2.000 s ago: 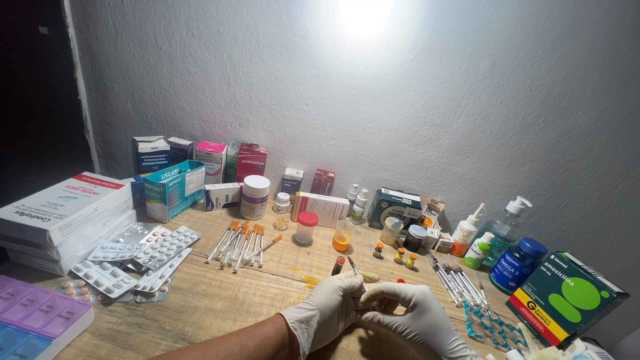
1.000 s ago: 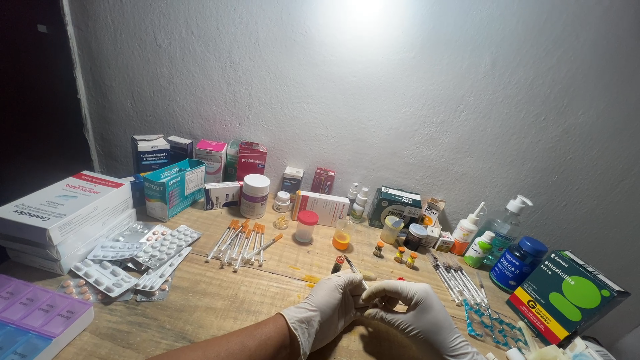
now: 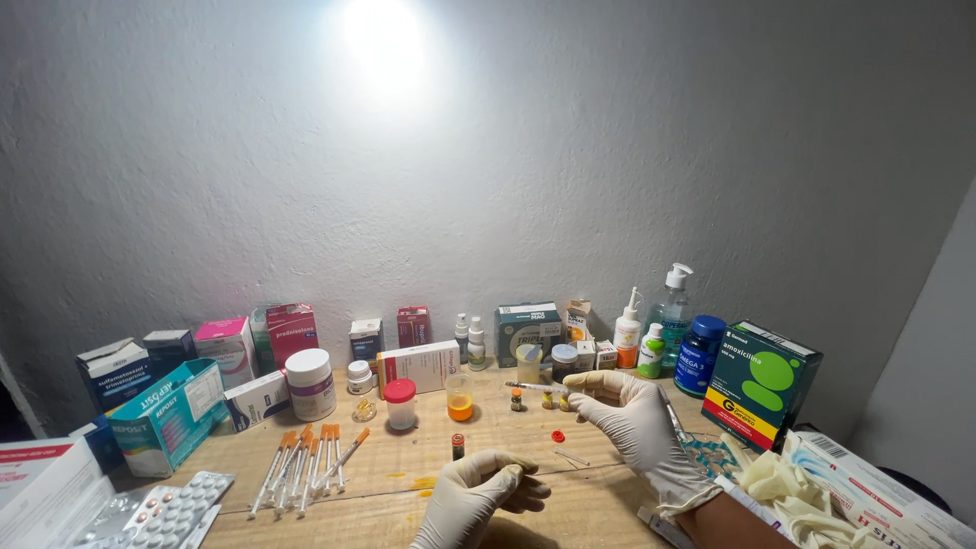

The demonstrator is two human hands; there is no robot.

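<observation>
My right hand [image 3: 637, 427], in a pale latex glove, grips a thin syringe [image 3: 536, 387] between thumb and fingers; it lies level in front of the small vials [image 3: 555, 401]. My left hand [image 3: 484, 496], also gloved, is low at the front with fingers curled and nothing visible in it. Just beyond it stands a small dark vial [image 3: 457, 447]. A red cap [image 3: 558, 436] and a small thin white piece [image 3: 572, 457] lie between the hands. Farther back are a cup of orange liquid [image 3: 460, 404] and a red-lidded specimen cup [image 3: 400, 404].
Orange-capped syringes [image 3: 305, 465] lie at left, near blister packs [image 3: 179, 509]. Medicine boxes and bottles line the wall, with a white jar [image 3: 311, 385] among them. At right stand an amoxicillin box [image 3: 759, 385] and a glove box [image 3: 862, 488] with loose gloves [image 3: 781, 480]. Yellow spots mark the wooden table [image 3: 374, 518].
My hands, together before, are now apart; the right has moved right and farther back with the syringe. The red cap and thin white piece now show on the table. The view has shifted right.
</observation>
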